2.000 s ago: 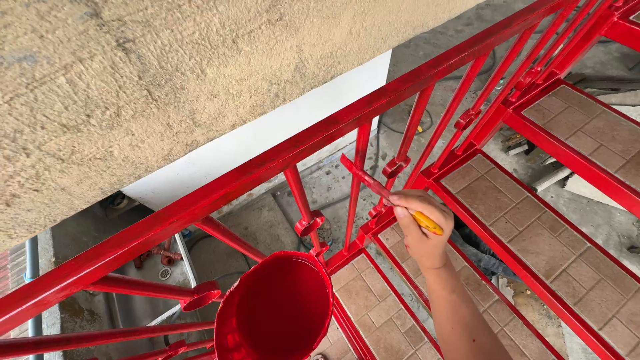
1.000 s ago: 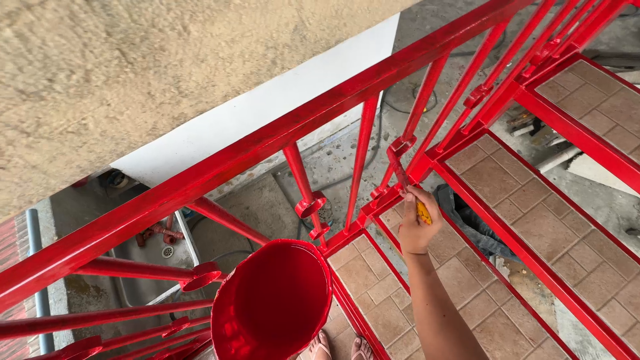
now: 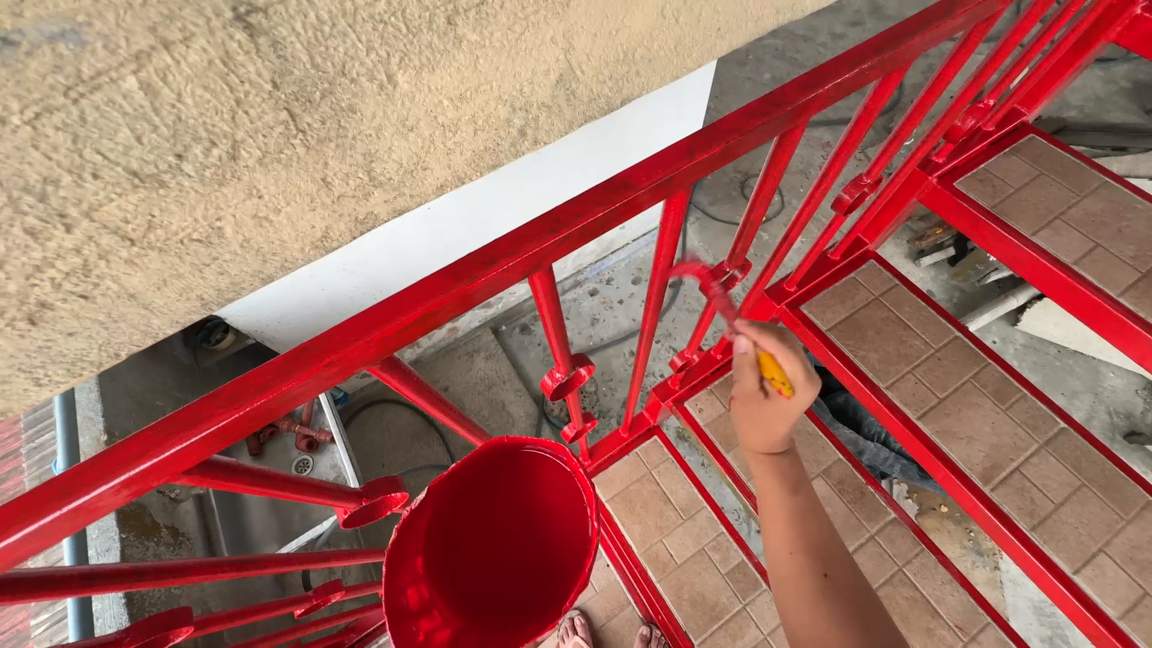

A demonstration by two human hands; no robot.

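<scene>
My right hand grips a paintbrush with a yellow handle; its red-coated end reaches among the balusters, close to a ring ornament on one of them. Motion blurs the brush tip, so whether it touches metal I cannot tell. Below the handrail, at the lower middle, a round container of red paint is in view, its rim and inside coated red. What supports it is hidden, and my left hand does not show. Handrail and balusters are glossy red metal.
Tiled stair treads framed in red metal climb to the right. A rough beige wall fills the upper left. Sandalled feet stand at the bottom edge. Through the railing, a concrete floor, a steel sink and a dark cable show below.
Between two seconds and one second ago, the hand and brush dipped lower beside the ringed baluster. Now the brush end points up and left again, among the balusters.
</scene>
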